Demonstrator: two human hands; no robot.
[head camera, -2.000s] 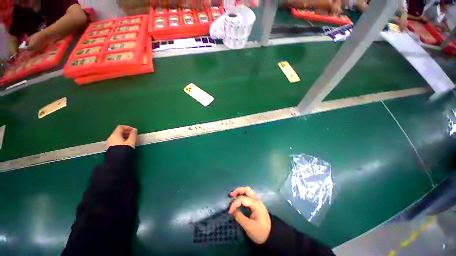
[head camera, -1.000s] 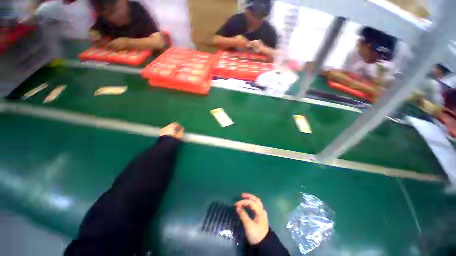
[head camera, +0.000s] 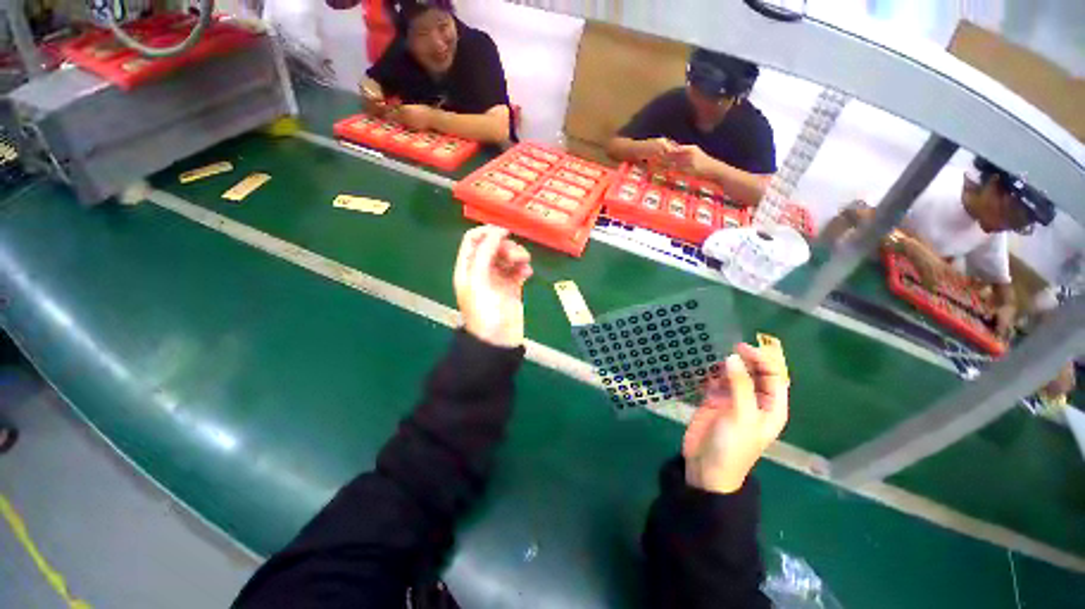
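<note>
My right hand (head camera: 740, 410) holds a clear lens ring sticker sheet (head camera: 654, 347) by its right edge, raised above the bench. The sheet carries rows of dark rings. My left hand (head camera: 490, 280) is raised to the left of the sheet, apart from it, with fingers curled; whether it holds a tiny piece cannot be told. A pale phone back cover (head camera: 572, 302) lies on the belt behind the sheet's upper left corner. Another phone back cover (head camera: 770, 344) shows partly beyond my right fingertips.
More pale covers (head camera: 361, 205) lie on the belt to the left. Red trays (head camera: 535, 190), a white label roll (head camera: 757, 253) and several seated people are across the line. A metal rail (head camera: 357, 289) splits the surface. A grey post stands right. A clear plastic bag (head camera: 795, 583) lies at the bottom.
My right hand has lifted the ring sheet off the bench. My left hand has risen from the rail. The view has turned up and left, showing a grey machine.
</note>
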